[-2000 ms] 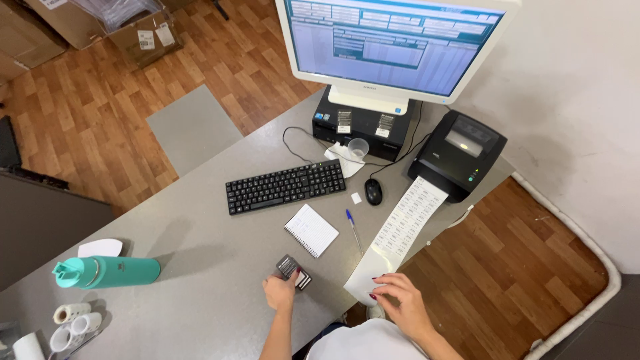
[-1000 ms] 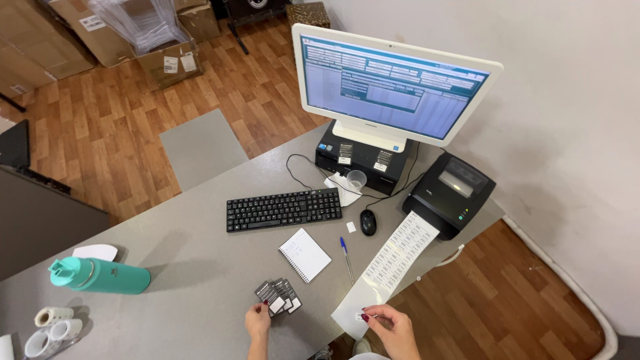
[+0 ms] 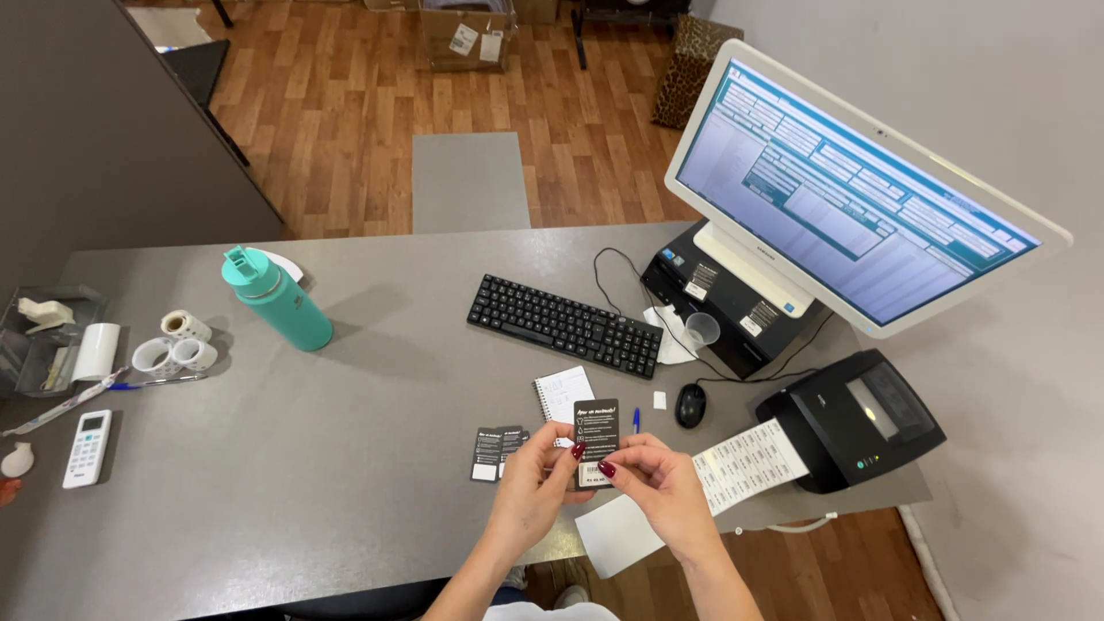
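A dark printed card tag (image 3: 597, 424) is upright between my two hands, with a small white barcode sticker near its lower edge. My left hand (image 3: 536, 483) grips the card's left side with thumb and fingers. At its lower right my right hand (image 3: 660, 483) has its fingertips on the sticker. More dark tags (image 3: 488, 448) lie on the desk just left of my left hand. A strip of printed white labels (image 3: 749, 466) runs from a black label printer (image 3: 862, 423), and its blank end hangs past the desk edge. A spiral notepad (image 3: 562, 395) lies behind the card.
A black keyboard (image 3: 565, 326), a mouse (image 3: 690, 405) and a blue pen (image 3: 636, 420) are beyond my hands. A monitor (image 3: 862, 190) stands on a black computer case (image 3: 690, 297). Further left are a teal bottle (image 3: 289, 306), label rolls (image 3: 185, 326) and a white remote control (image 3: 87, 448).
My left hand has lifted a tag from the group on the desk and brought it to my right hand, which was at the label strip's end. The view has turned left.
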